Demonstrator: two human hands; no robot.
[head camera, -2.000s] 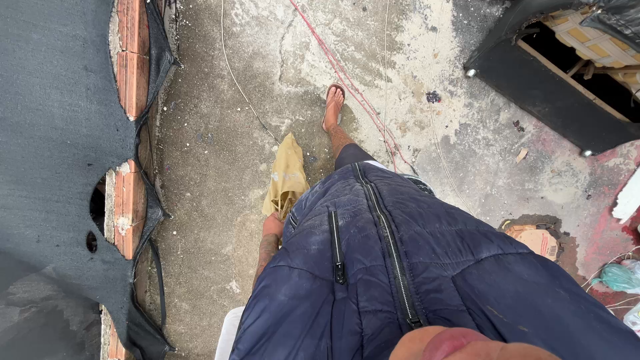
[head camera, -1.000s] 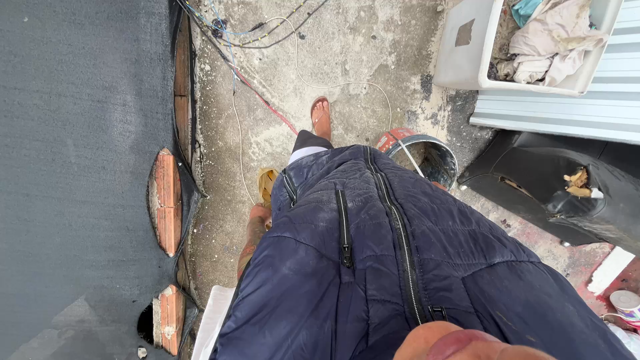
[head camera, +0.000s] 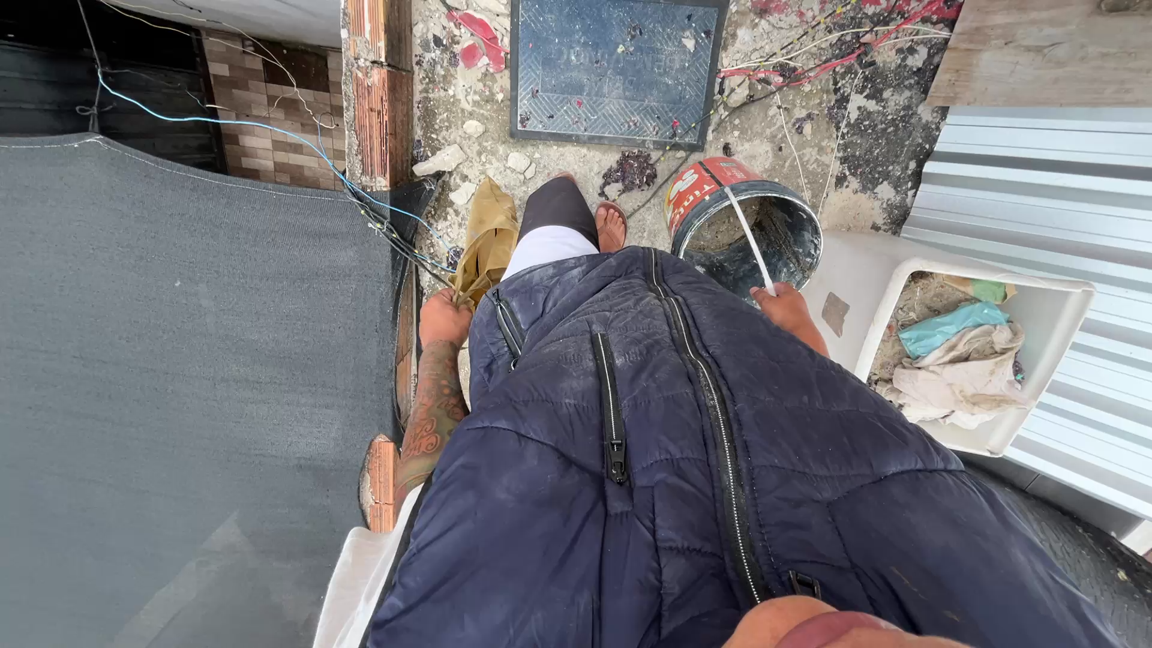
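My left hand (head camera: 445, 318), low at the left of the dark blue padded jacket, is closed on the gathered top of a yellowish-brown bag (head camera: 489, 236). The bag hangs beside my leg, and its contents are hidden. My right hand (head camera: 785, 309) grips the white handle (head camera: 750, 236) of a paint bucket (head camera: 706, 187) with a red label. The bucket is tilted toward me; its inside is dark and dirty, with greyish material in it. One sandalled foot (head camera: 611, 226) shows on the rough floor between bag and bucket.
A dark doormat (head camera: 616, 72) lies ahead, with rubble (head camera: 441, 160) and loose cables (head camera: 837, 54) around it. Dark mesh (head camera: 198, 378) and a brick edge (head camera: 380, 99) border the left. At right are a white bin (head camera: 1062, 360) holding rags and corrugated metal sheeting (head camera: 999, 180).
The view has moved forward along the floor, bringing the doormat into sight. The bucket, partly behind the jacket a second ago, now shows with my right hand on its handle.
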